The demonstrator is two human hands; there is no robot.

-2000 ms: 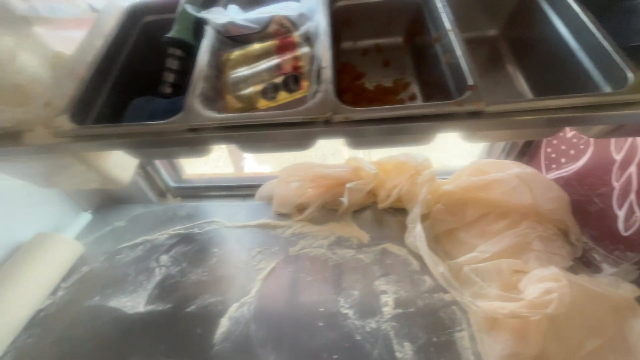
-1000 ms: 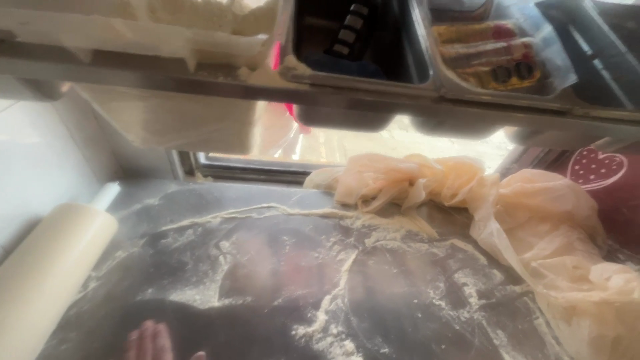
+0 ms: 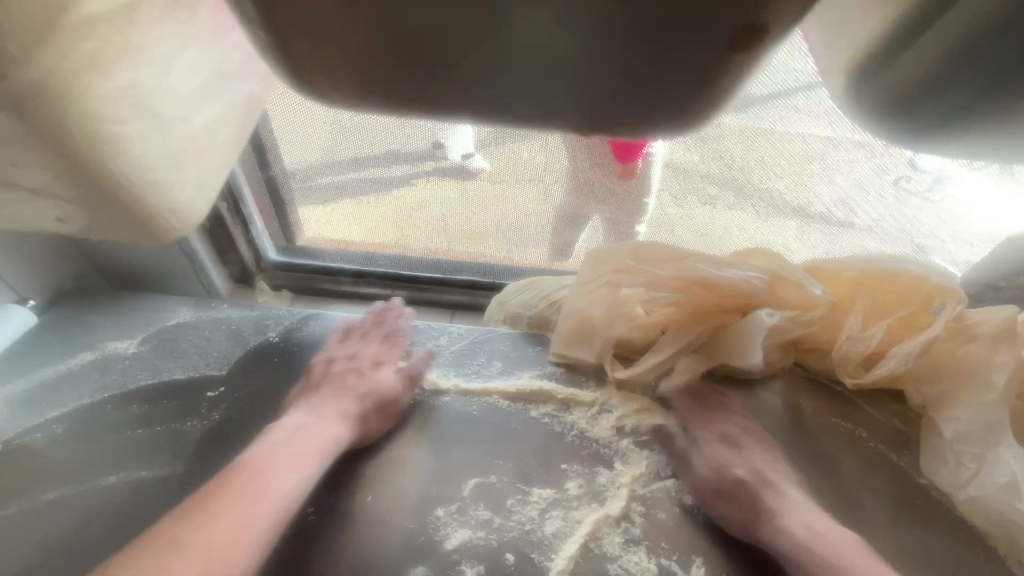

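My left hand [image 3: 364,372] lies palm down on the dark metal worktop [image 3: 160,432], near its far edge, at the left end of a line of pale flour [image 3: 520,390]. Fingers and thumb are apart and nothing is held. My right hand [image 3: 724,456] is low over the worktop at the right of the flour; its fingertips meet or pass under the lower edge of a crumpled translucent orange plastic bag [image 3: 688,304], so whether they grip it is hidden. More flour [image 3: 596,520] is scattered between my two forearms.
Metal pans [image 3: 512,64] hang low overhead. A pale container [image 3: 112,112] is at the upper left. Behind the worktop is a screened window with a dark frame [image 3: 384,284]; a person [image 3: 600,192] stands outside. The white end of a rolling pin [image 3: 14,322] shows at the far left.
Both hands are now over the worktop; a second ago only some fingers showed at the bottom edge. The flour line has become shorter at its left end. The view has moved lower and closer.
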